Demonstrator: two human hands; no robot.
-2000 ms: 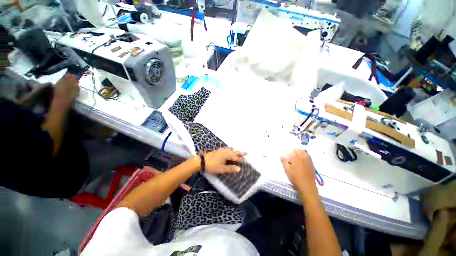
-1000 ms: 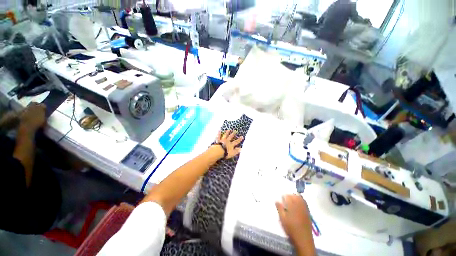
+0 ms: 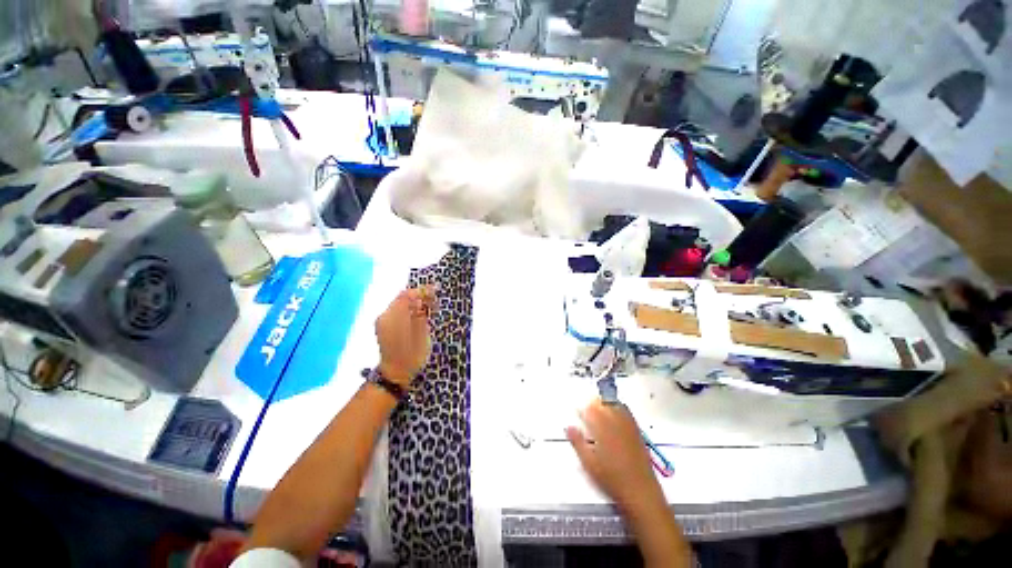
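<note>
A leopard-print fabric panel (image 3: 435, 411) lies lengthwise on the white table and runs over its front edge, with white strips along its sides. My left hand (image 3: 404, 333) is at the panel's left edge near its far end, fingers bent; whether they pinch the cloth is unclear. My right hand (image 3: 608, 444) rests on the table in front of the needle area of the sewing machine (image 3: 755, 333); its fingertips are near the presser foot (image 3: 607, 386), and whether it holds anything cannot be told. A pink and blue snips-like tool (image 3: 659, 455) lies just right of my right hand.
A blue JACK sheet (image 3: 300, 316) and a dark label plate (image 3: 194, 434) are on the table at left, with a blue cord across. Another machine (image 3: 122, 288) stands far left. A cream cloth heap (image 3: 477, 166) lies behind. Brown cloth (image 3: 943, 444) is at far right.
The view has turned to the right. The panel, earlier bunched across the table edge, now lies straight and flat. My left hand has moved from on top of it to its left edge.
</note>
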